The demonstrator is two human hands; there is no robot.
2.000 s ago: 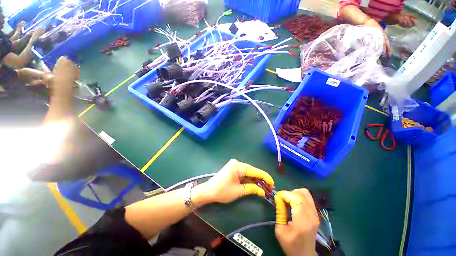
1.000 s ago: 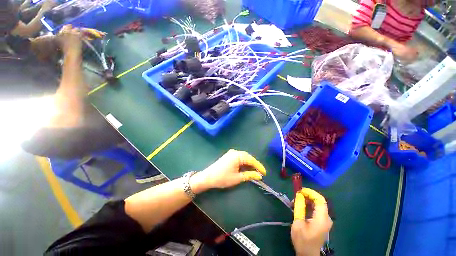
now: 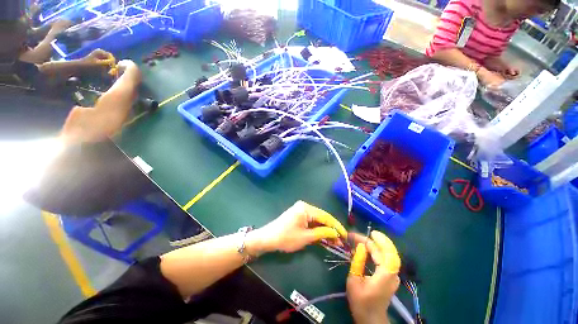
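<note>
My left hand (image 3: 298, 229) and my right hand (image 3: 374, 278), both with yellow finger cots, meet over the mat near the front table edge. They pinch the thin leads of a wire harness (image 3: 337, 252). A dark-red piece shows partly between the fingertips; fingers hide most of it. Bare wire ends fan out below my left fingertips, and one thin tip stands up by my right fingers. A black block (image 3: 411, 272) with thin wires lies right of my right hand. A blue bin (image 3: 405, 221) of dark-red connector housings (image 3: 386, 171) stands beyond my hands.
A blue harness tray (image 3: 263, 169) heaped with black plugs and white cables stands ahead. Red-handled scissors (image 3: 467, 194), a small side bin (image 3: 513, 190) and a large blue tote (image 3: 539, 259) are right. A clear bag (image 3: 431, 95) lies beyond, before a person in striped sleeves. Another person's hands work left.
My hands were close, then apart with a dark-red housing upright in my right fingers; now they are together again at the leads. The left-hand person's arm has moved.
</note>
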